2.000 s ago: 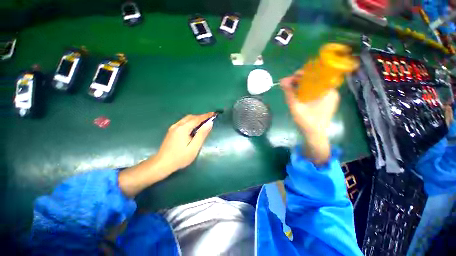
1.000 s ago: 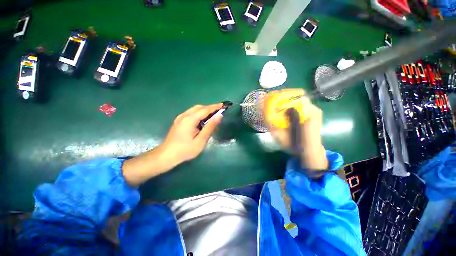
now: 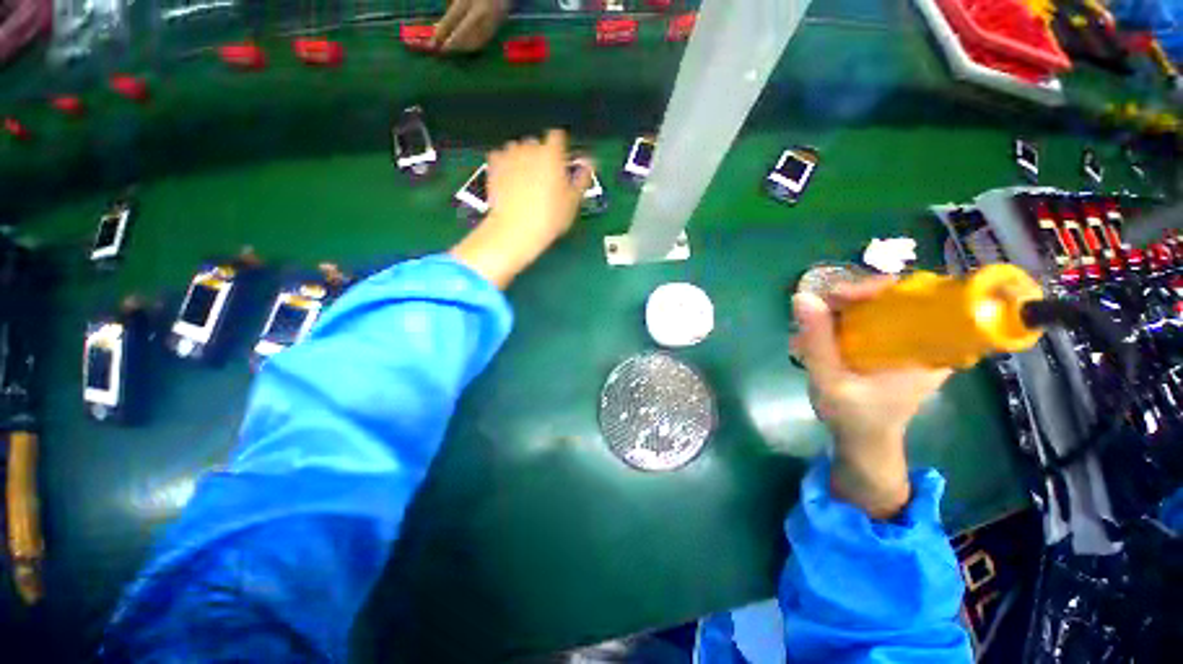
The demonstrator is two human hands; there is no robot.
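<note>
My left hand [image 3: 529, 195] reaches far forward over two dark display units with pale screens. One unit [image 3: 475, 192] shows at its left and another [image 3: 592, 188] touches or lies beside its fingers; whether it grips one is unclear. My right hand [image 3: 872, 396] is closed around the thick yellow-orange handle of a soldering iron [image 3: 915, 322], raised over the right of the bench; its tip is hidden. A grey mesh-like disc [image 3: 658, 411] lies between my arms, with a round white dish [image 3: 680, 315] behind it.
A grey metal post [image 3: 711, 117] stands on the bench beyond the white dish. More display units [image 3: 107, 366] lie at left, one [image 3: 790, 173] right of the post. Black trays [image 3: 1103, 279] fill the right side. Another person's hand [image 3: 470, 23] is at the back among red parts.
My left hand has moved forward and no longer shows the small dark part it held. My right hand has moved right with the iron, off the grey disc. The view has tilted up.
</note>
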